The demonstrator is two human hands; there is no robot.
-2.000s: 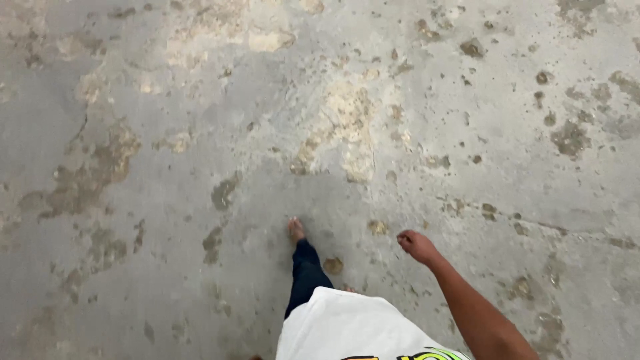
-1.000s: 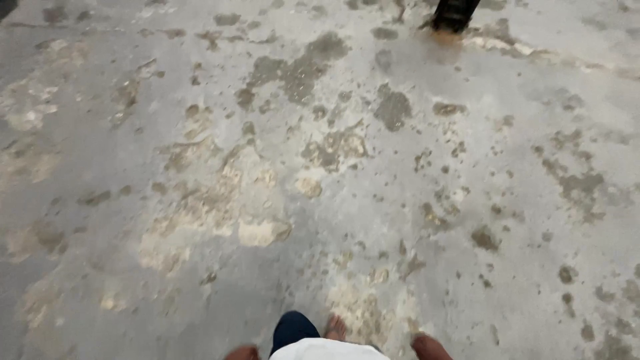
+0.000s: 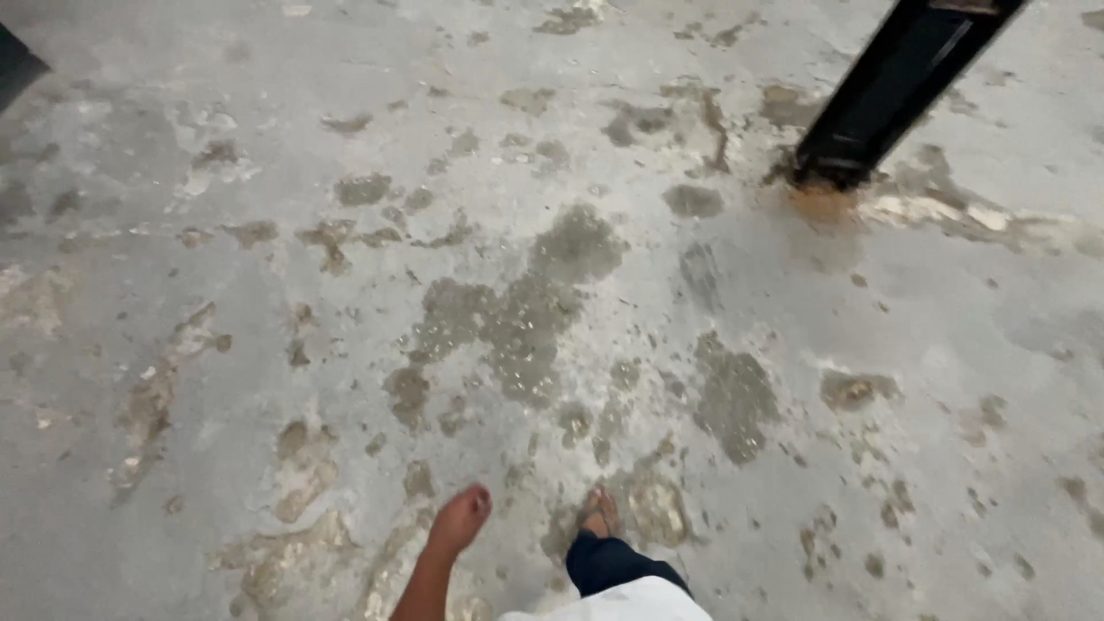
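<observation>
My left hand (image 3: 461, 517) hangs over the floor at the bottom of the head view, its fingers curled, and no object shows in it. To its right, one foot (image 3: 599, 512) in a sandal or flip-flop is on the worn concrete floor (image 3: 345, 414), below a dark blue trouser leg (image 3: 617, 562). A white shirt (image 3: 638, 604) shows at the bottom edge. My right hand is out of the picture.
A dark post (image 3: 888, 95), seemingly metal, stands at the upper right, with rust-coloured staining at its base. Part of a dark object (image 3: 15, 67) shows at the upper left edge. The floor has chipped patches, cracks and darker blotches.
The view has moved across the floor, and more of the dark post shows. My left hand has come into view further forward, while the right arm has left the picture.
</observation>
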